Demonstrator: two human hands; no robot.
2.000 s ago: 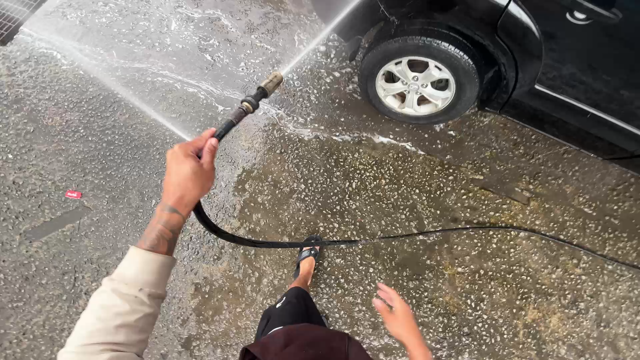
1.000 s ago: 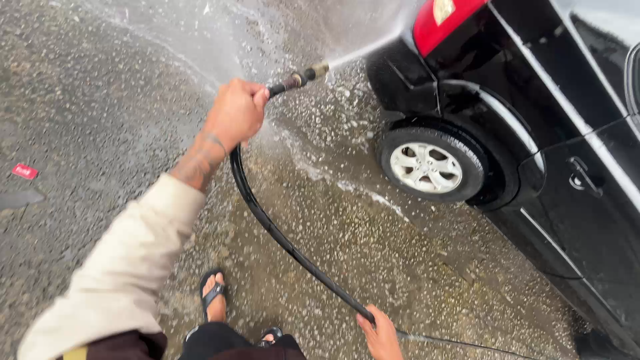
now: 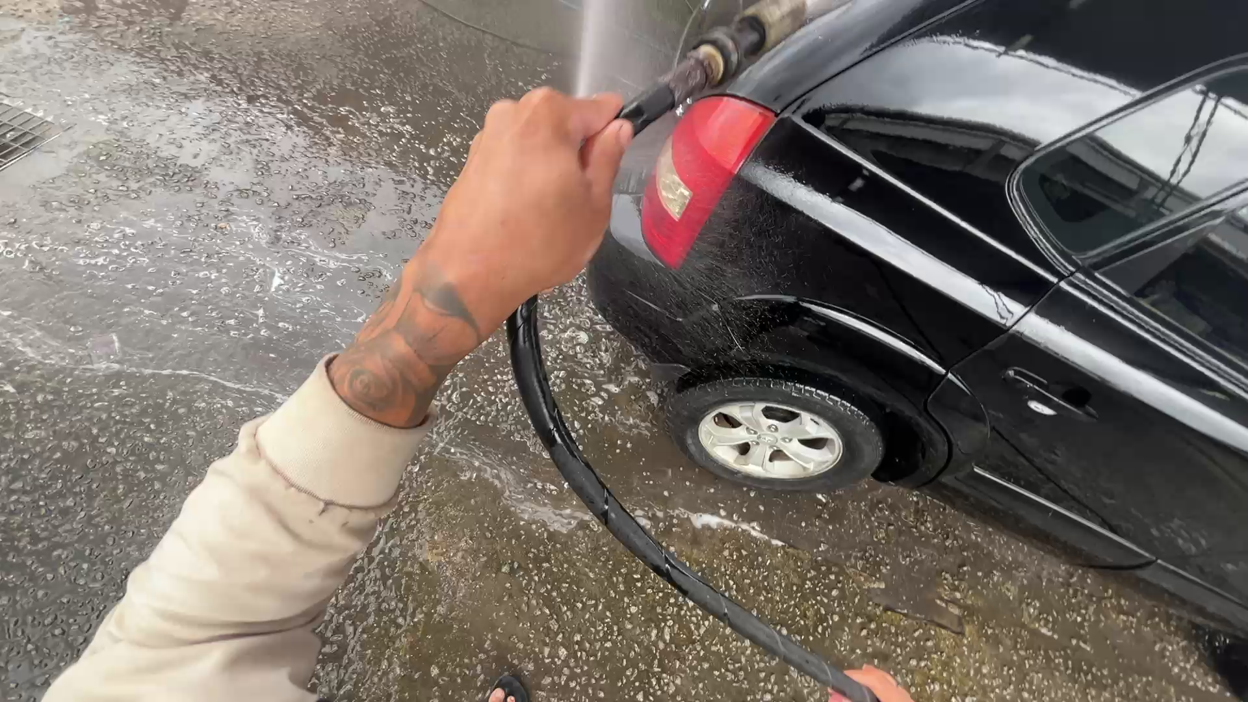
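My left hand (image 3: 536,190) is closed around the end of a black hose (image 3: 595,492), just behind its metal spray nozzle (image 3: 726,54). The nozzle points up and right, beside the red tail light (image 3: 697,175) of a black car (image 3: 877,234). From my left hand the hose curves down to the bottom edge, where my right hand (image 3: 873,682) is on it; only part of that hand shows. Fine spray and droplets show on the car's rear corner. A pale jet of water also rises behind my left hand.
The car's rear wheel (image 3: 770,439) stands on wet, pebbly pavement (image 3: 439,604). A metal drain grate (image 3: 21,132) lies at the far left. Part of my sandalled foot (image 3: 509,688) shows at the bottom edge. A thin line lies on the ground at the top.
My left hand and the nozzle have risen to beside the tail light. My right hand, apart from the hose two seconds ago, is now on it. The view has shifted toward the car.
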